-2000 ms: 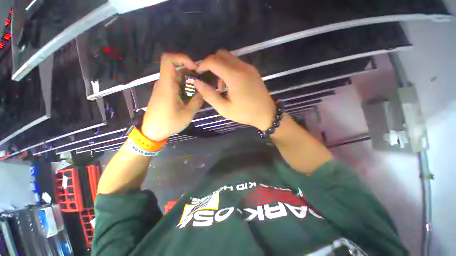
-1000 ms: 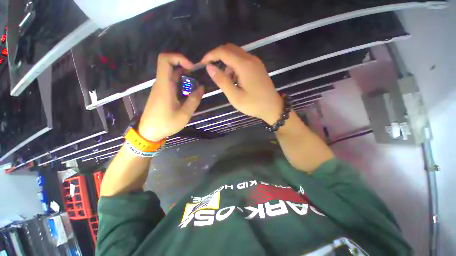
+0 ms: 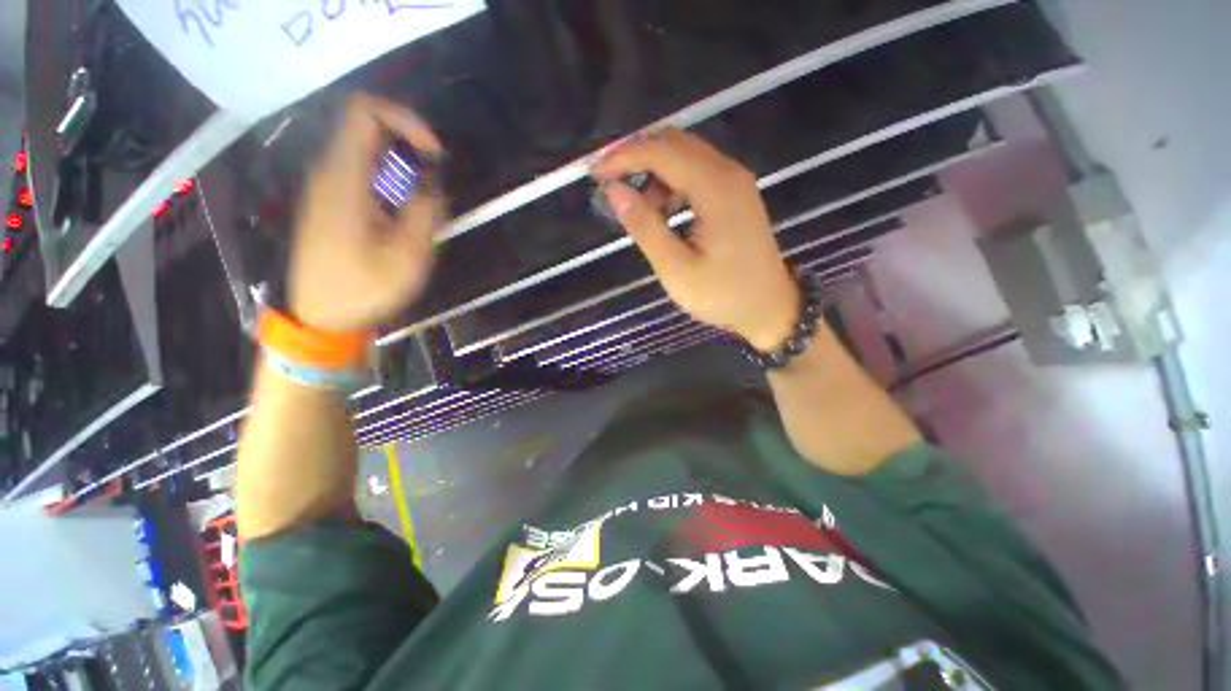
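Observation:
My left hand (image 3: 358, 223), bare with an orange wristband and slightly blurred, holds a small black device unit (image 3: 396, 177) with a lit white-blue striped screen. It is over the rack shelf, beside the paper label (image 3: 324, 47). My right hand (image 3: 702, 230), bare with a dark bead bracelet, pinches a small dark object (image 3: 618, 197) between thumb and fingers near the shelf's front edge. What that object is cannot be told. The hands are apart.
Black rack shelves (image 3: 864, 84) with pale front edges are stacked below the hands. Red lights (image 3: 19, 199) show at the far left. Red crates (image 3: 224, 574) stand at the lower left. A grey electrical box (image 3: 1067, 286) with conduit is on the right wall.
My left hand has moved left, away from my right hand, with the lit device. My right hand has shifted slightly right. More of the handwritten paper label shows.

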